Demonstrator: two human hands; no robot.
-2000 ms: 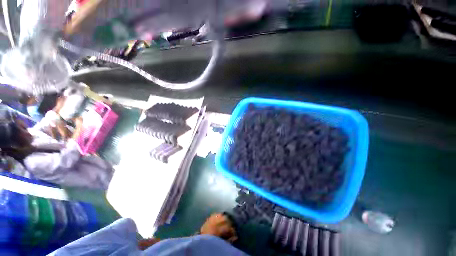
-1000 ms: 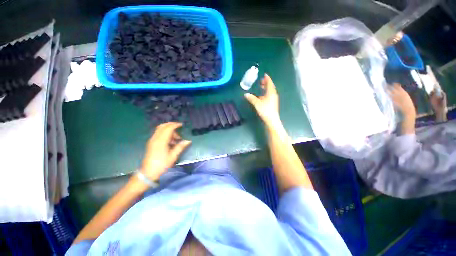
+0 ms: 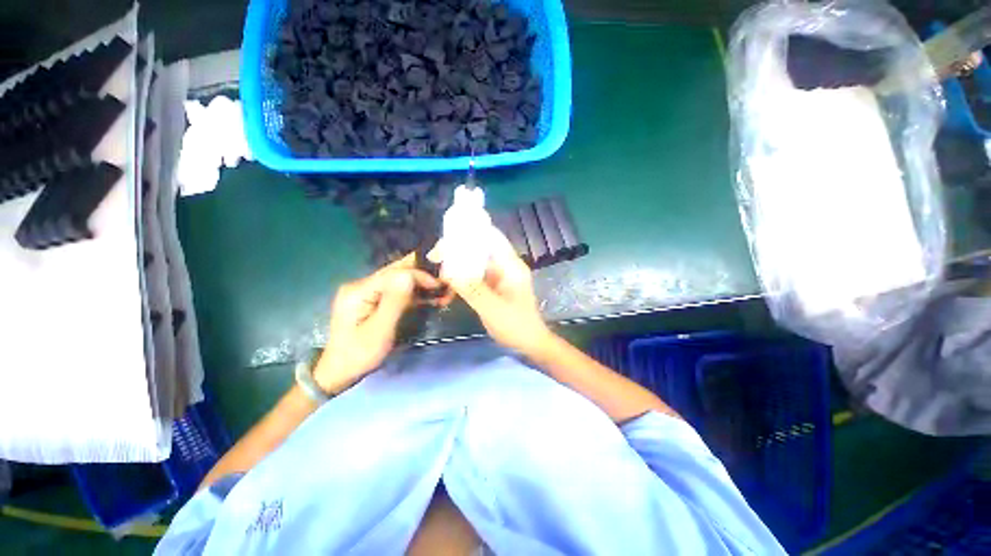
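My right hand [image 3: 509, 293] holds the small white squeeze bottle [image 3: 467, 234] upright, its narrow tip pointing away from me. My left hand [image 3: 369, 315] is close beside it at the bench's front edge, its fingers bent around something dark that is mostly hidden; I cannot tell whether it grips it. Several black housings [image 3: 551, 230] lie side by side just right of the bottle. A loose heap of small black inserts [image 3: 393, 217] lies beyond my hands, below the light-blue basket [image 3: 408, 165], which is full of the same inserts [image 3: 402, 76].
White layered sheets [image 3: 82, 348] with rows of black parts [image 3: 71, 203] stand at the left. Crumpled white cloth [image 3: 212, 136] lies beside the basket. A clear plastic bag [image 3: 766, 255] with a white sheet [image 3: 837, 196] is at the right, near another person's sleeve [image 3: 924, 364]. Dark blue crates [image 3: 761, 434] are below the bench.
My right hand has picked up the bottle from the bench and brought it left, beside my left hand. The two hands are now close together. The view has shifted too.
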